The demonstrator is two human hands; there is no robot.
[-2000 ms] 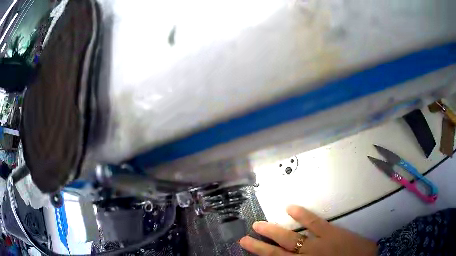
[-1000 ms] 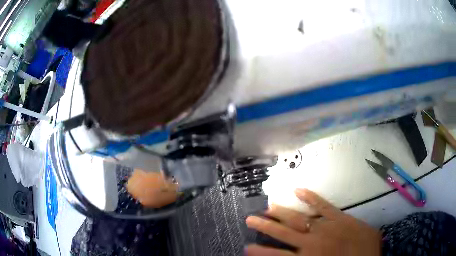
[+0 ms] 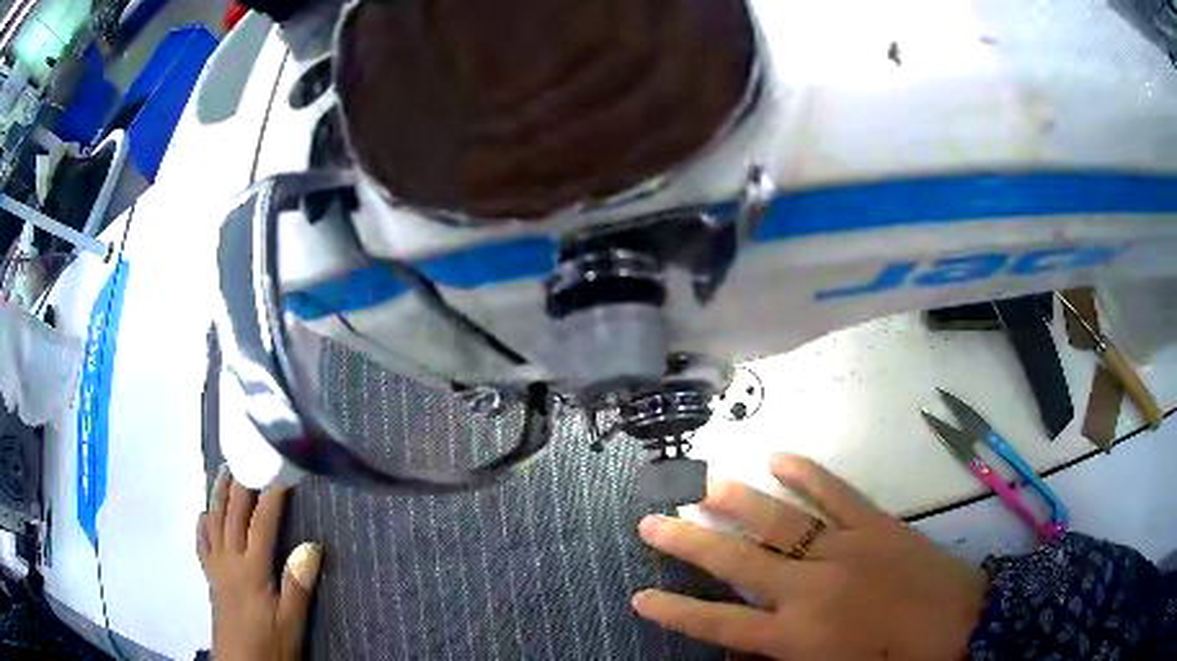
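Note:
A dark grey pinstriped fabric panel (image 3: 452, 555) lies flat on the machine bed, under the white sewing machine head (image 3: 878, 116). My left hand (image 3: 252, 562) rests at the panel's left edge, palm down, with a pale cover on the thumb. My right hand (image 3: 800, 555), with a ring, lies with spread fingers on the panel's right edge and the bed. The tension assembly (image 3: 665, 413) and the curved metal guard (image 3: 278, 375) stand over the fabric. The needle and presser foot cannot be made out clearly.
Snips with pink and blue handles (image 3: 994, 465) lie right of my right hand. Behind them are a black strip (image 3: 1035, 362), brown swatches (image 3: 1104, 400) and a thin tan-handled tool (image 3: 1129, 375). A brown oval pad (image 3: 549, 97) is on the machine front. A blue label (image 3: 97, 400) is at left.
The view has shifted, showing more of the fabric and the table at left. My left hand, blurred behind the guard a second ago, now lies flat farther left. My right hand stays near the fabric's right edge.

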